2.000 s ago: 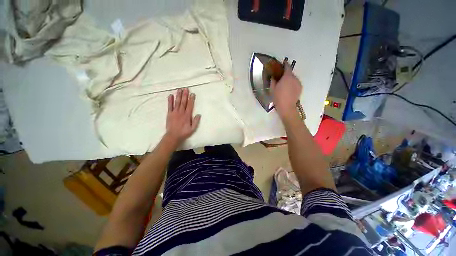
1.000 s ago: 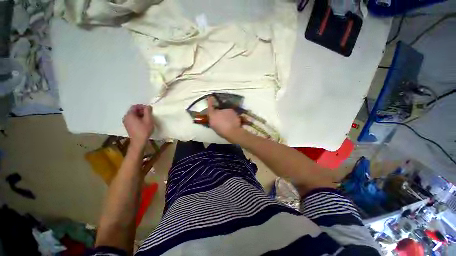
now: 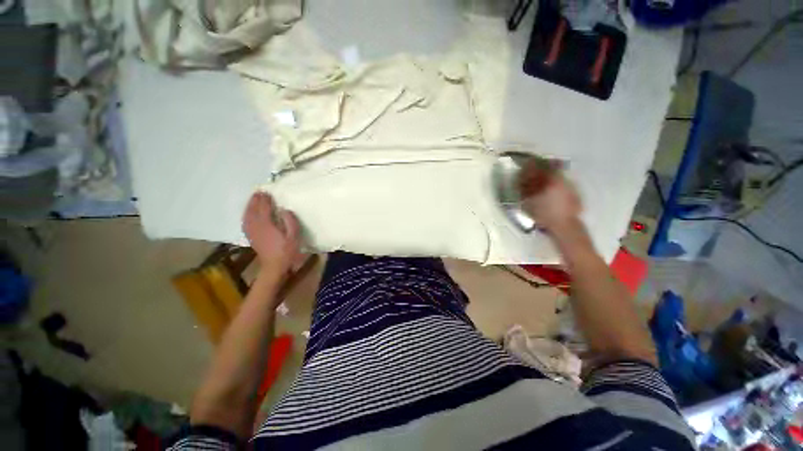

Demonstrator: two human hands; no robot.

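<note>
A cream cloth garment piece (image 3: 387,198) lies on the pressing table, smooth along the front edge and wrinkled farther back. Two small white patches show on it. My left hand (image 3: 273,231) is at its front left corner, fingers partly curled; whether they pinch the cloth cannot be told. My right hand (image 3: 555,201) is closed on the handle of the iron (image 3: 513,187) at the cloth's right edge. The hand and iron are blurred. The iron's silver plate shows to the left of the hand.
A crumpled cream heap (image 3: 207,31) lies at the back left of the white table cover (image 3: 189,150). A black iron rest (image 3: 577,57) with orange-red bars is at the back right. A yellow-brown stool (image 3: 207,295) and a red stool (image 3: 627,269) stand below the front edge.
The iron moved from the right side onto the cloth near its front left, then back right to the cloth's right edge. My left hand went from flat on the cloth to its front left corner.
</note>
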